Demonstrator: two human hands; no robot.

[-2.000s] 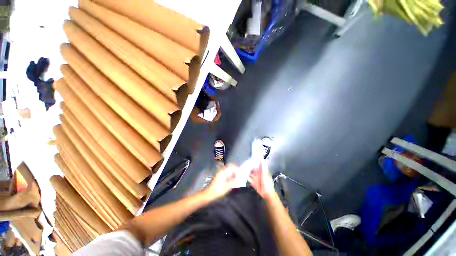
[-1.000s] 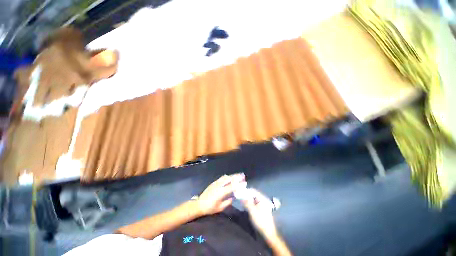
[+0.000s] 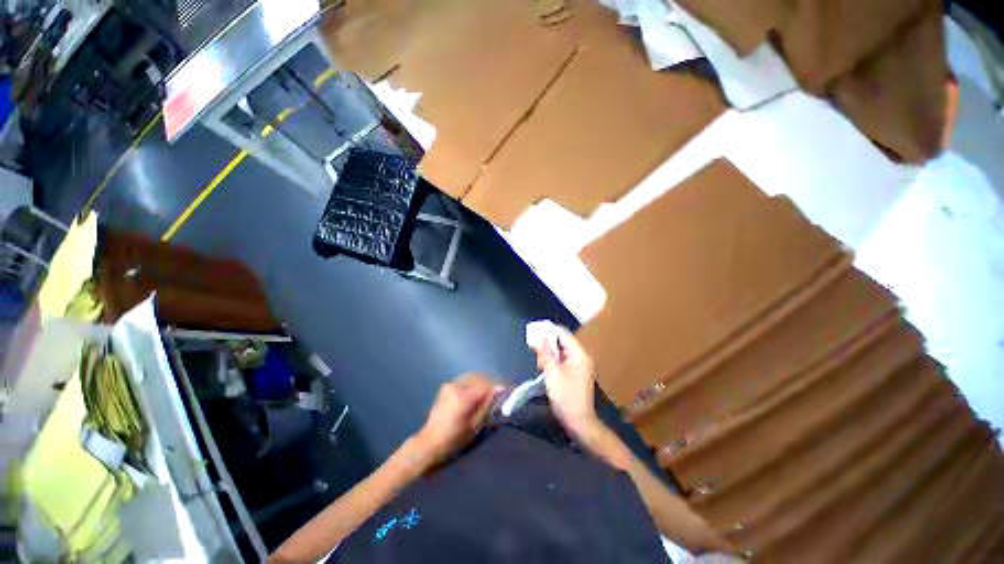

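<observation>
My right hand (image 3: 570, 383) holds a crumpled white cloth or tissue (image 3: 524, 394) in front of my apron. Part of the white material sticks up above the fingers and part hangs down towards my other hand. My left hand (image 3: 457, 405) is just left of it, fingers curled and blurred; whether it grips anything is unclear. Tan panels (image 3: 705, 275) lie in an overlapping row on the white-covered table at the right. More tan panels (image 3: 528, 110) with a dark line lie flat beyond them.
A black quilted stool (image 3: 369, 207) stands on the floor beside the table. Yellowish bundles (image 3: 110, 397) and a brown stack (image 3: 182, 284) are at the left on another bench. A metal-legged table (image 3: 237, 66) stands at the upper left. Yellow lines mark the floor.
The view has swung to the stool and flat panels, with the row now at the right. My hands have moved slightly apart, and more of the white material shows between them.
</observation>
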